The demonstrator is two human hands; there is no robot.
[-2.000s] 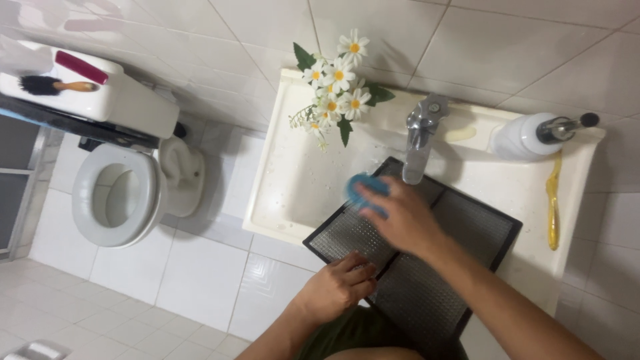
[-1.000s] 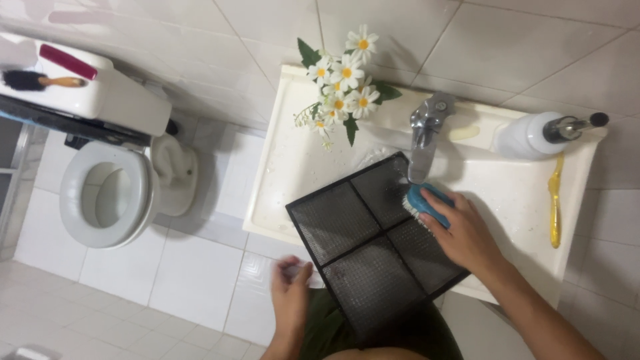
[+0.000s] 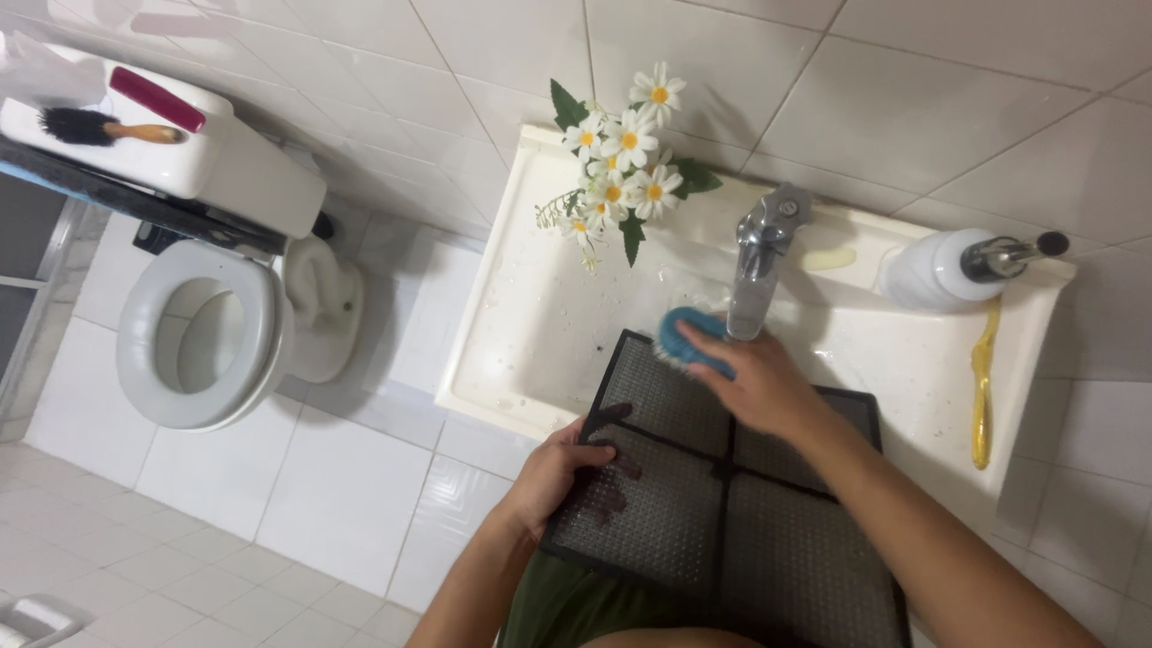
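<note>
A black-framed mesh filter screen (image 3: 670, 504) leans over the front rim of the white sink (image 3: 540, 342). My left hand (image 3: 558, 472) grips its left edge, thumb on top and fingers behind, partly visible through the mesh. In my right hand (image 3: 756, 378) is a blue scrub brush (image 3: 691, 340), its pale bristles at the upper edge of the screen. The chrome faucet (image 3: 760, 256) stands just above that hand, and its spout tip overlaps the fingers in view. Some water shows in the basin near the brush.
White artificial daisies (image 3: 625, 171) stand at the sink's back left. A soap dispenser (image 3: 954, 270) is at the back right, with a yellow toothbrush (image 3: 983, 396) on the right rim. To the left are a toilet (image 3: 202, 333) and a wooden-handled hairbrush (image 3: 112, 130) on its tank.
My left hand, beside the screen a second ago, now grips its left edge. The screen has turned. My right hand has moved with the brush from the screen's right side to its upper edge.
</note>
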